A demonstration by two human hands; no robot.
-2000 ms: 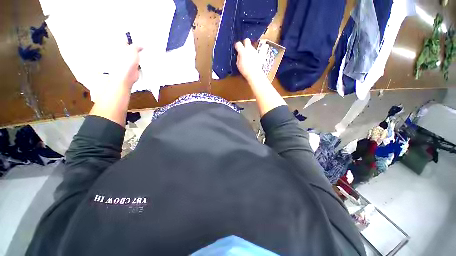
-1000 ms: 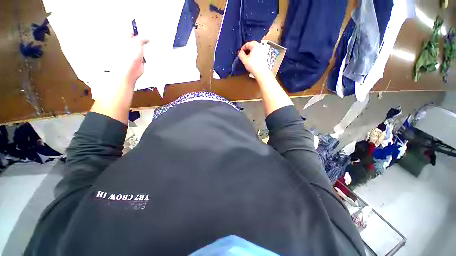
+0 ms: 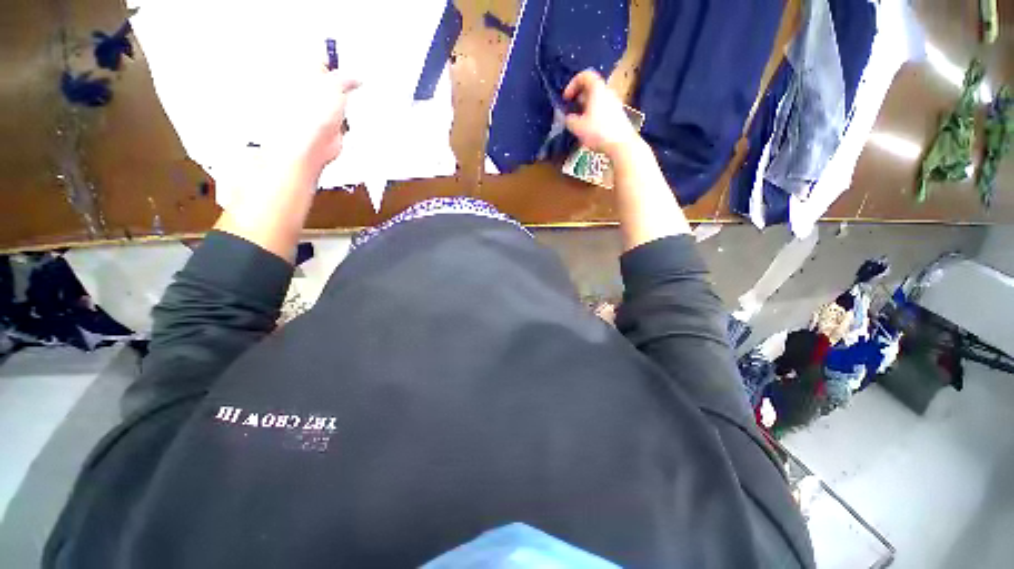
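Note:
My left hand (image 3: 325, 125) is closed around a small dark tool (image 3: 331, 52) over the large white cut panel (image 3: 239, 78). The tool's end sticks out above the fist; its type cannot be told. My right hand (image 3: 600, 111) pinches the near part of a lint-specked navy piece (image 3: 584, 39) between thumb and fingers. This piece lies beside another narrow navy piece (image 3: 517, 106). The small printed box or card (image 3: 589, 167) is partly hidden under my right hand. A navy piece (image 3: 439, 56) lies at the white panel's right edge.
On the brown table (image 3: 100, 189) lie navy scraps (image 3: 87, 89) at left. To the right are a long navy stack (image 3: 706, 89), a grey-blue piece (image 3: 817, 100) on white and navy pieces, and a green bundle (image 3: 951, 133). Fabric scraps (image 3: 828, 356) lie on the floor at right.
My right hand has moved forward and right, from beside the box onto the navy piece, now lifting or folding its near part. My left hand and its tool have shifted slightly right in the picture.

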